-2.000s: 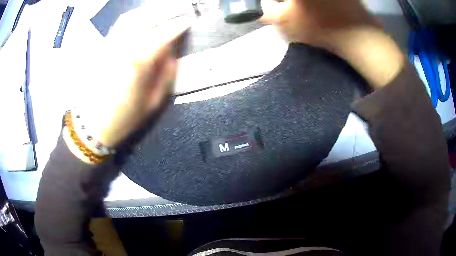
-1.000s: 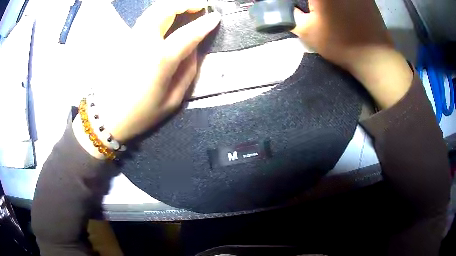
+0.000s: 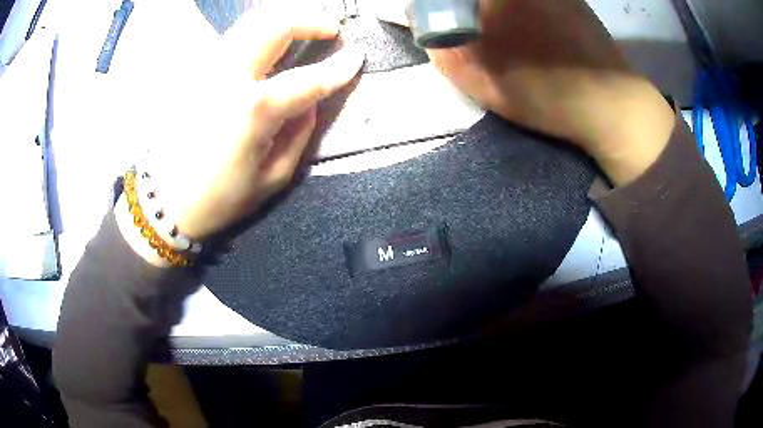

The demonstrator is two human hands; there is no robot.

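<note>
A dark grey half-moon fabric piece (image 3: 376, 305) lies in front of me, its scooped edge away from me. A black size label (image 3: 400, 253) with a white "M" sits mid-piece. A second dark fabric part (image 3: 391, 48) shows at the top between my hands, under small metal needle parts (image 3: 350, 10). My left hand (image 3: 289, 109) has its thumb and finger at this part's left edge, by the needle. My right hand (image 3: 552, 79) is bent beside the grey round knob (image 3: 446, 23); its fingertips are hidden.
A loose black label strip (image 3: 114, 36) lies at the upper left. A white flat item with a dark edge (image 3: 29, 167) lies far left. Blue scissor handles (image 3: 726, 138) show at the right edge. The white table's grey front edge (image 3: 243, 353) runs below the fabric.
Both hands have shifted slightly left since one second ago, and less of the upper fabric shows between them. Over two seconds, my left hand moved up and right to the needle area.
</note>
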